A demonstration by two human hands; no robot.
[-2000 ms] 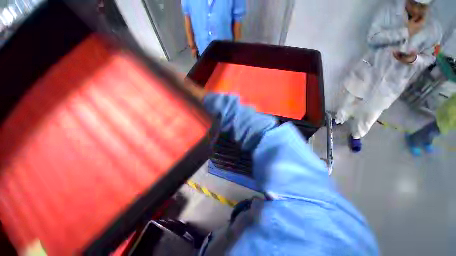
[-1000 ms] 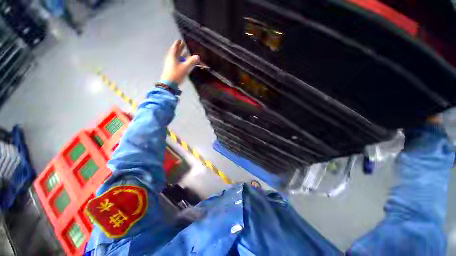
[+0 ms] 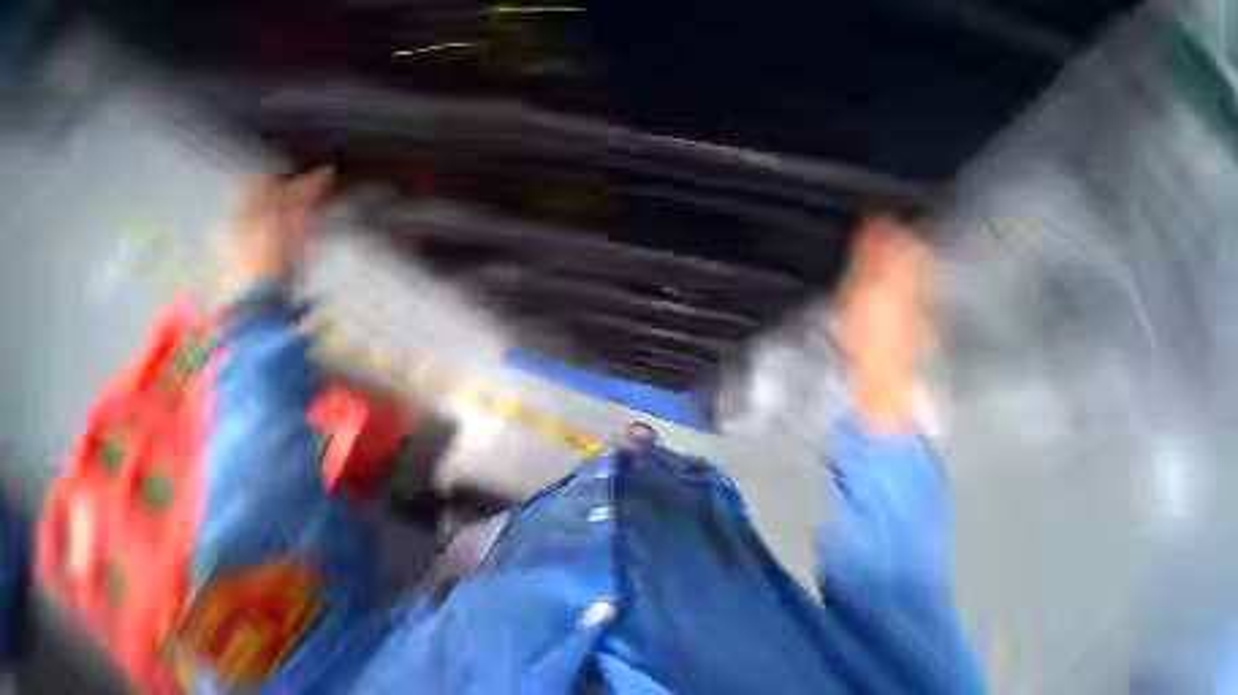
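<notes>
The view is strongly blurred. A stack of black totes (image 3: 652, 204) fills the upper middle, seen from its near side. It stands over a blue platform deck (image 3: 611, 394). My left hand (image 3: 276, 228) is at the stack's left edge, with its fingertips towards the totes. My right hand (image 3: 889, 319) is raised at the stack's right edge, its fingertips close to a tote. The blur hides whether either hand grips or touches a tote.
Red trays (image 3: 129, 496) with green parts lie low at the left. A smaller red object (image 3: 356, 437) is beside my left sleeve. Yellow floor tape (image 3: 523, 414) runs past the deck. A whitish, blurred thing (image 3: 777, 394) is right of the stack.
The view has turned, so the stack is now centred and more level. The red tote interior has left view. My right hand, mostly hidden before, now shows. The left hand appears farther left.
</notes>
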